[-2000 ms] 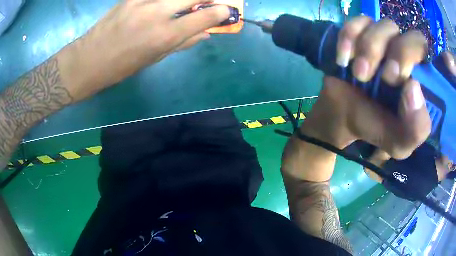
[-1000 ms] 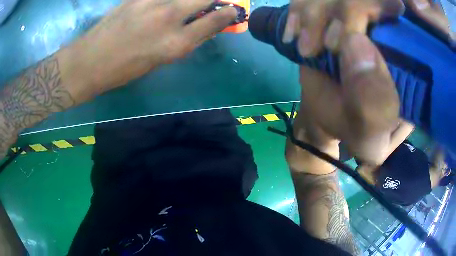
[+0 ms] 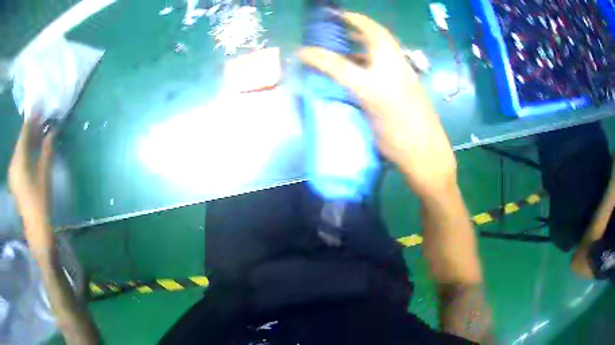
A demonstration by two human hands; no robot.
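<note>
The electric screwdriver (image 3: 340, 145) is blurred, its glaring blue body pointing towards me over the bench edge and its dark nose away from me. My right hand (image 3: 394, 101) is on its front part, with fingers across and beside it. My left hand (image 3: 32, 158) is at the far left by the plastic bag, with a small dark part (image 3: 47, 127) at its fingertips; blur hides its details. The pale orange holding block (image 3: 253, 70) lies on the bench left of the screwdriver, with nothing visible on it.
A heap of thin silvery screws (image 3: 236, 27) lies beyond the block. A whitish plastic bag (image 3: 54, 74) is at the left. The blue bin (image 3: 507, 74) with dark red wired parts is at the right. Small loose parts (image 3: 418, 60) lie between. Another person's arm (image 3: 597, 229) shows at the right edge.
My left hand has left the block and moved to the far left. The screwdriver and my right hand have moved away from the block, and the screwdriver now points forward. The view has shifted.
</note>
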